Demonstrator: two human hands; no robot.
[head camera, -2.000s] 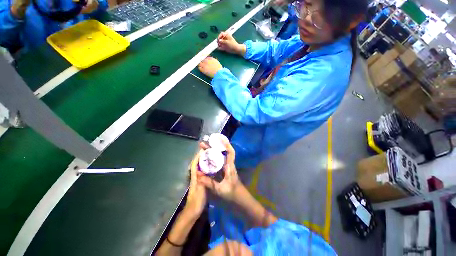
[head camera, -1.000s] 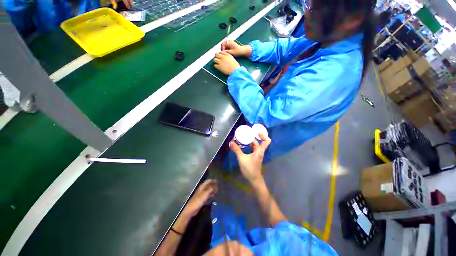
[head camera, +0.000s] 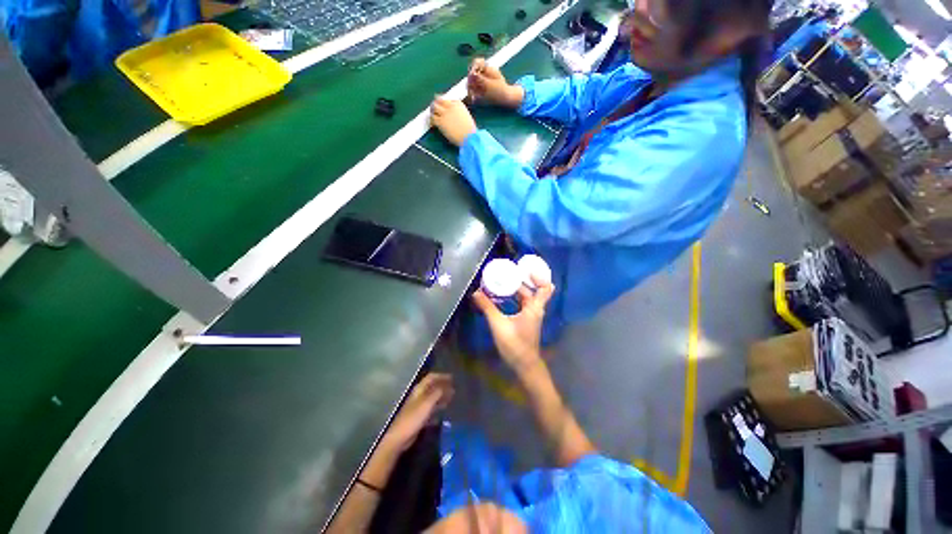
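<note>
My right hand (head camera: 517, 325) holds a small white round pot (head camera: 502, 278) and a white disc like a lid (head camera: 533, 272) side by side, off the front edge of the worktop. The pot has a dark band on its side. My left hand (head camera: 423, 405) is low at the worktop's front edge, partly blurred, its fingers loosely curled; I see nothing in it. A slim white stick (head camera: 245, 341) lies on the dark green worktop (head camera: 282, 417) beside the foot of the grey post.
A black smartphone (head camera: 382, 250) lies on the worktop. A slanting grey post (head camera: 125, 229) stands at left. The green belt carries black parts (head camera: 385, 107) and a yellow tray (head camera: 204, 73). A person in a blue smock (head camera: 616, 177) works at right. Cardboard boxes (head camera: 778, 375) stand on the floor.
My hands were together around the pot two seconds ago. My left hand has come away and down; my right has moved right with pot and disc. The view has shifted slightly.
</note>
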